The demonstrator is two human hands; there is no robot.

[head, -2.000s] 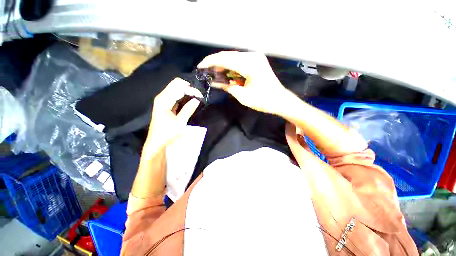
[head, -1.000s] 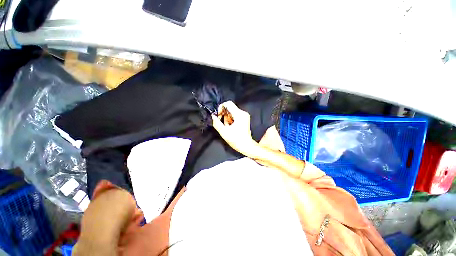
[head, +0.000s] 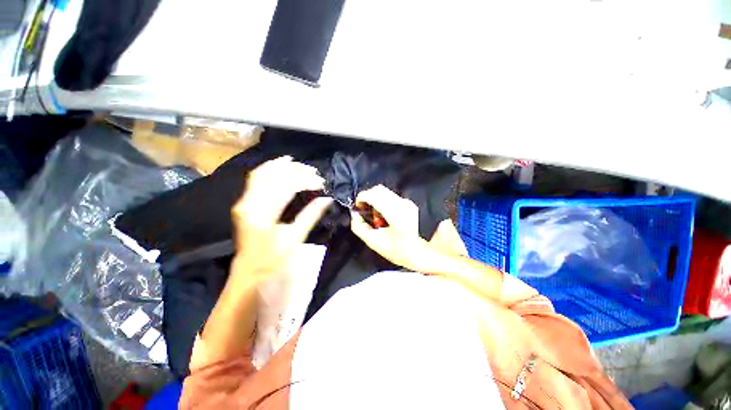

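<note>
A black garment (head: pixel 200 216) lies over my lap below the table edge, with a narrow white edge at its left. A bunched, shinier dark part of it (head: pixel 345 172) stands up between my hands. My left hand (head: pixel 276 204) pinches the cloth at the left of this bunch. My right hand (head: pixel 386 224) pinches it at the right, with its fingers curled around a small dark tool with brassy glints (head: pixel 369 214), mostly hidden in the palm. A white piece (head: pixel 288 296) lies under my left forearm. No needle or thread can be made out.
The white table (head: pixel 449 72) crosses the top, with a black phone (head: pixel 303 40) and a dark rounded strip (head: pixel 88 56). Clear plastic (head: pixel 96 256) and a tan package (head: pixel 172 144) lie left. A blue crate (head: pixel 601 320) holding clear plastic stands right, beside a red object (head: pixel 709 272).
My left hand was down at the lower left a second ago and is now back at the bunched cloth. My right hand stays at the bunch. More of the table and phone shows.
</note>
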